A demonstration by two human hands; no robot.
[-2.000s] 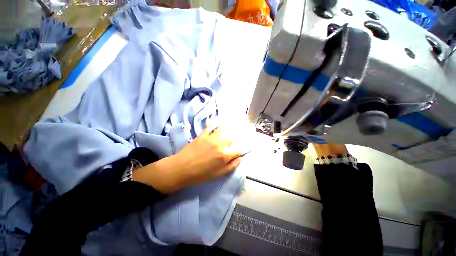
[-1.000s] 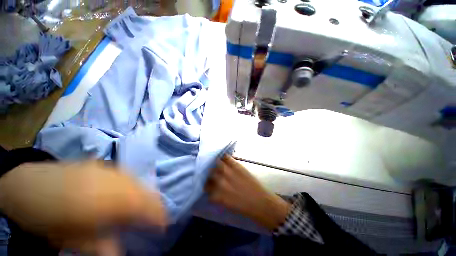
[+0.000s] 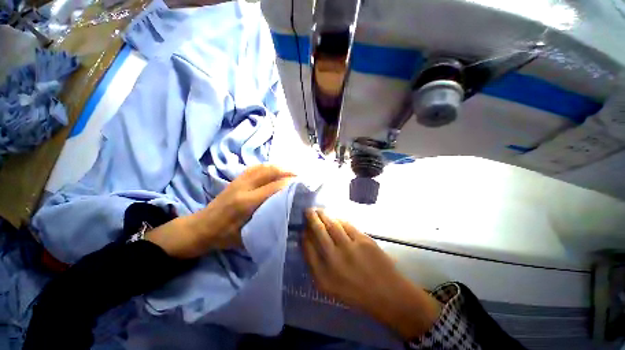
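A light blue garment piece [image 3: 164, 116] lies heaped left of the needle and hangs over the near table edge. My left hand [image 3: 229, 208] holds its cloth just left of and below the needle area. My right hand [image 3: 353, 263] grips the cloth's right edge, close to my left fingertips. A folded edge lies between the two hands. The presser foot and needle area [image 3: 332, 154] is just beyond my fingers, partly lost in bright lamp glow. The white sewing machine head [image 3: 384, 89] with a blue stripe fills the upper right.
A ruffled blue cloth bundle [image 3: 34, 102] lies on the brown board [image 3: 24, 181] at the upper left. An edge ruler [image 3: 308, 294] runs along the near table edge. A dark metal box [image 3: 610, 294] is at the right edge. More blue cloth is at the lower left.
My left hand has come back from the lower left onto the cloth. My right hand has come from behind the machine head to the cloth's edge. The head appears larger and closer than one second ago.
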